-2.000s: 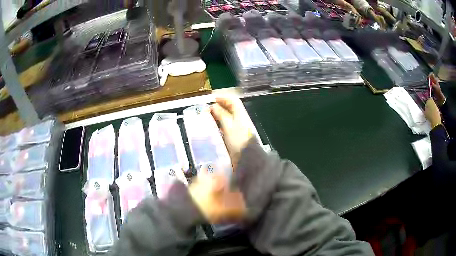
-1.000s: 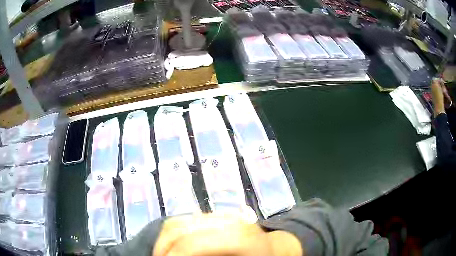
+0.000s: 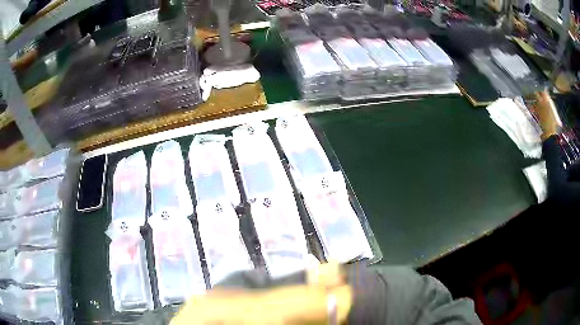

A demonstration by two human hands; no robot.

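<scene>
A clear blister tray [image 3: 375,254] lies on the green mat with two rows of bagged phones [image 3: 261,165] in its pockets. The sleeves are frosted white, with pink and blue-grey showing through and small dark marks on them. My left hand [image 3: 229,308] and my right hand [image 3: 327,285] are blurred and close together at the bottom edge, over the near end of the tray. Their fingers cannot be made out, nor whether they hold anything. The grey right sleeve reaches in from the lower right.
A smartphone [image 3: 93,183] lies left of the tray, beside another loaded tray [image 3: 65,254]. A loaded tray stack [image 3: 381,89] and a dark tray stack [image 3: 127,89] stand behind. At right are white cloths or bags [image 3: 516,127] and another person's hand [image 3: 545,114]. A red stool [image 3: 499,292] shows below.
Both hands have left the tray's upper right pockets and come to the bottom edge. The last column, covered by the hands before, shows bagged phones. The neighbouring person's hand has moved slightly.
</scene>
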